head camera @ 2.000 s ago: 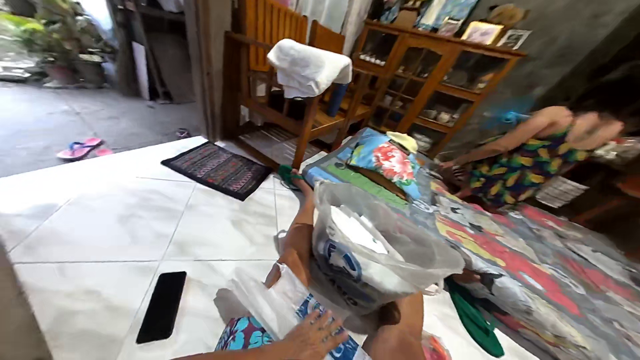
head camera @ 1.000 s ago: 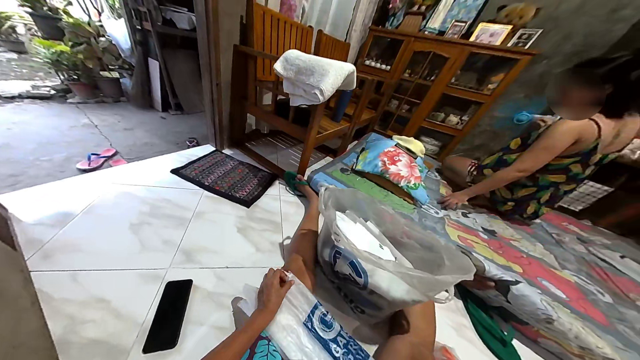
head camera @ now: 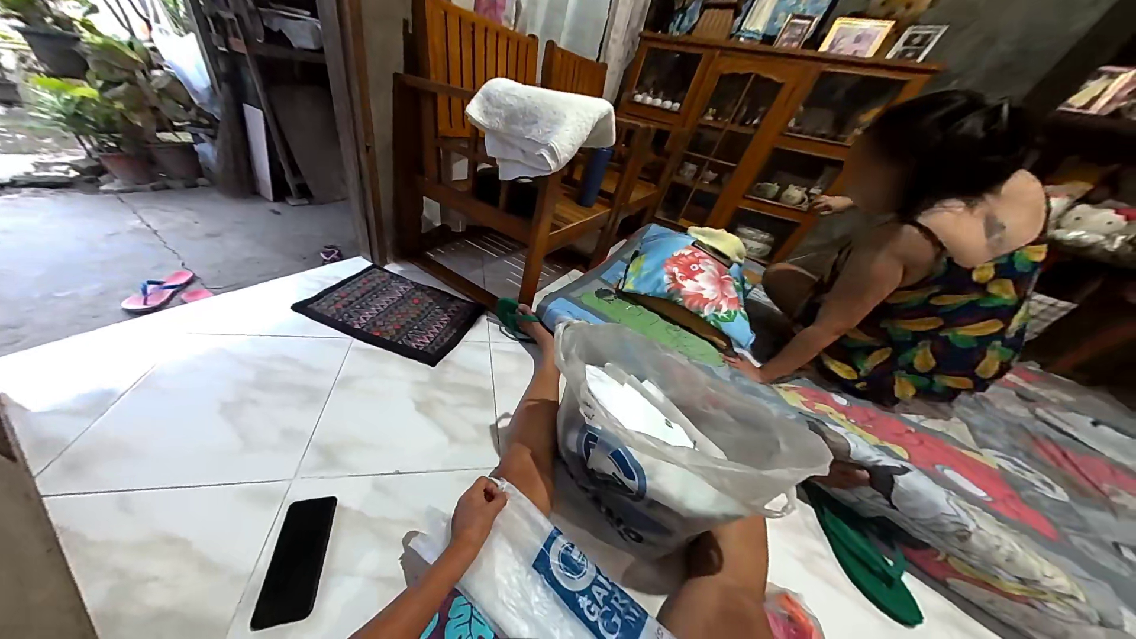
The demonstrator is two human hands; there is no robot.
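My left hand (head camera: 477, 515) is shut on the upper end of a white plastic bag with blue print (head camera: 541, 577), which lies flat across my lap. My right hand is out of view. Between my legs stands a large translucent plastic bag (head camera: 692, 461), its mouth open, holding white folded plastic or paper pieces (head camera: 635, 404). Near my right thigh, at the bottom edge, is a small clear bag with something orange-red (head camera: 790, 617).
A black smartphone (head camera: 295, 561) lies on the tiles at left. Beyond are a woven mat (head camera: 388, 312), a wooden chair with a white towel (head camera: 540, 124) and a glass-door cabinet (head camera: 745, 106). Another person (head camera: 923, 266) sits on the printed mattress (head camera: 958, 461) beside a floral pillow (head camera: 692, 280). A green slipper (head camera: 865, 559) lies right.
My left hand has moved from lying spread on the printed bag to gripping its upper end. The other person has turned toward the cabinet, one hand on the mattress by the pillow.
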